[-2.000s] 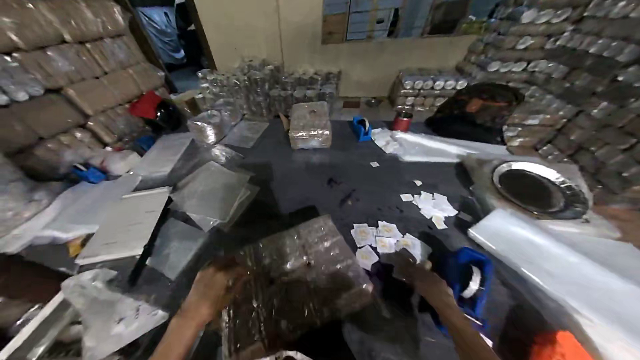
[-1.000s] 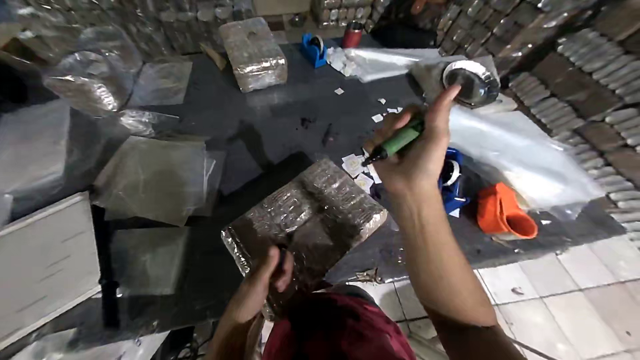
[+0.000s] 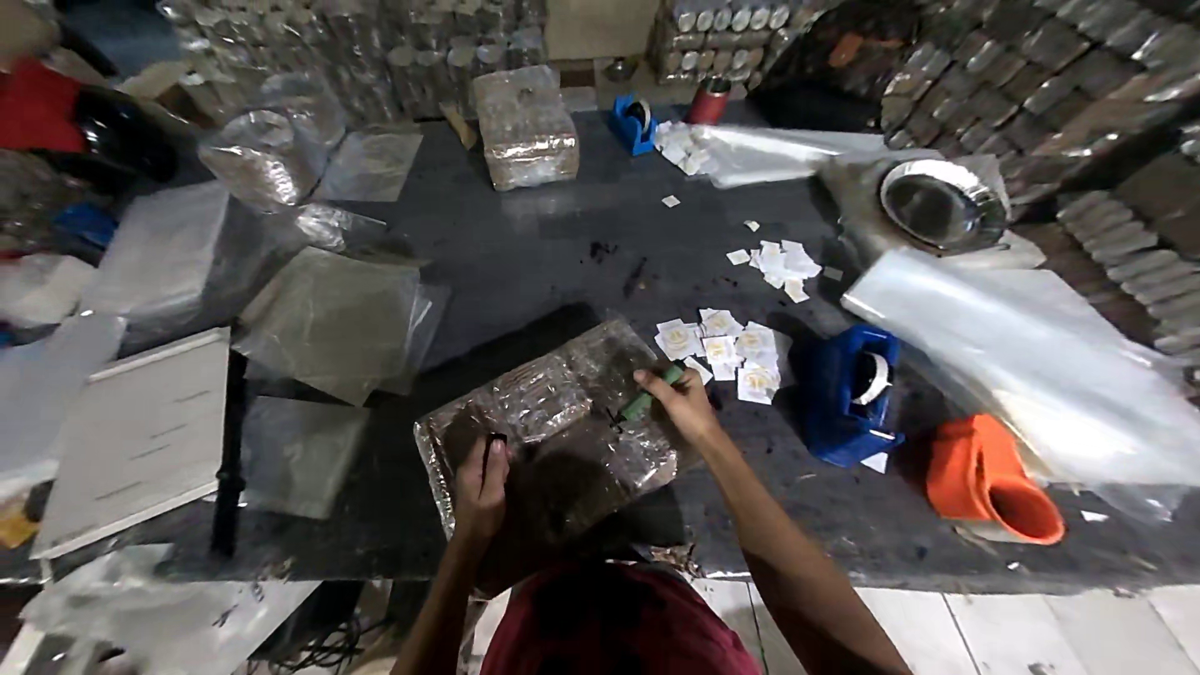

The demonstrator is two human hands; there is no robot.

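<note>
A plastic-wrapped brown package [image 3: 553,403] lies tilted near the front edge of the dark table. My right hand [image 3: 682,405] grips a green marker [image 3: 653,394] at the package's right part, its dark tip close to the wrap beside a black mark. My left hand [image 3: 483,483] is at the package's left part, with a small black object [image 3: 495,439], perhaps the marker's cap, between thumb and finger. Small white square stickers [image 3: 722,347] with yellowish prints lie just beyond my right hand. A blue tape dispenser [image 3: 848,398] stands to their right.
An orange tape holder [image 3: 994,487] and clear plastic film [image 3: 1022,366] lie on the right. Plastic sheets [image 3: 333,319] and a white board [image 3: 141,441] are at left. Farther back are another wrapped package [image 3: 527,131], a small blue dispenser [image 3: 635,124] and a metal dish [image 3: 940,206].
My right hand, raised with the marker a second ago, has come down to the package. Two seconds ago that hand was by the stickers. The view has shifted.
</note>
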